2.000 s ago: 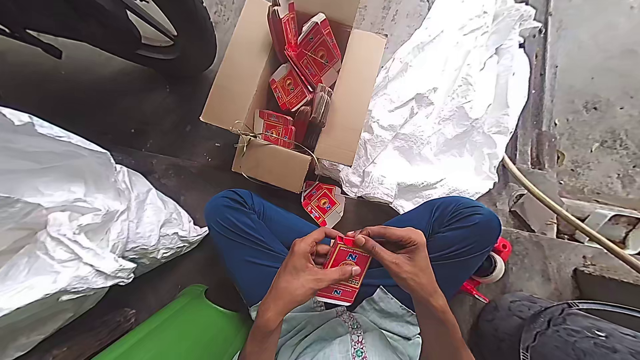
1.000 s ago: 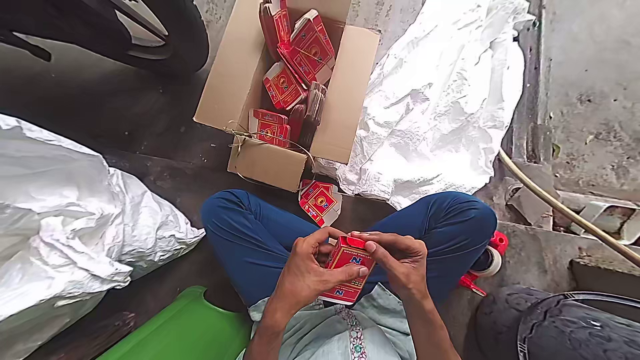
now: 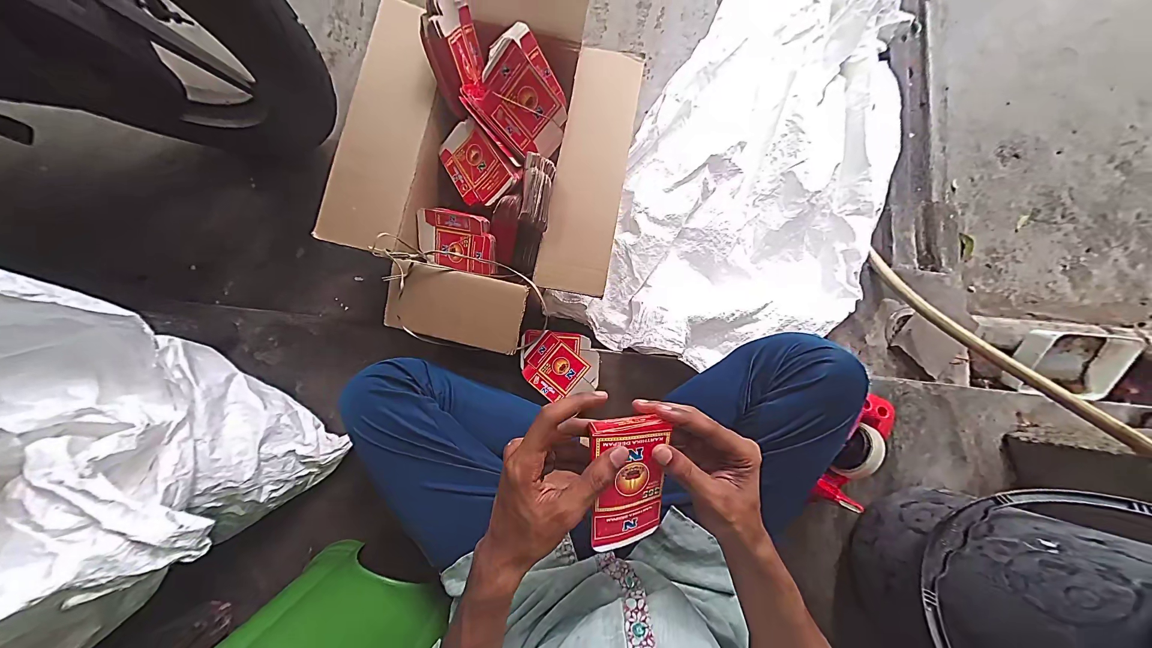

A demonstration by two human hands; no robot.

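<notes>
Between my hands, above my lap, a small red printed cardboard box (image 3: 630,486) stands folded into shape, its top end closed. My left hand (image 3: 553,481) holds its left side, thumb on the front panel. My right hand (image 3: 711,468) grips the right side, thumb on the front and index finger by the top edge. Beyond my lap, flat red cartons (image 3: 560,364) lie on the dark floor. Past them, an open brown cardboard box (image 3: 457,306) contains several bundles of flat red cartons (image 3: 526,90).
White woven sacks lie at the left (image 3: 117,450) and beyond my right knee (image 3: 756,180). A green plastic object (image 3: 342,603) is at lower left, a red tape dispenser (image 3: 868,450) by my right knee, a black container (image 3: 1008,576) at lower right, a wheel (image 3: 288,81) at upper left.
The small box's top end had a raised flap in the earlier frames and is now closed flat. The fingers of both hands have spread along its top and sides.
</notes>
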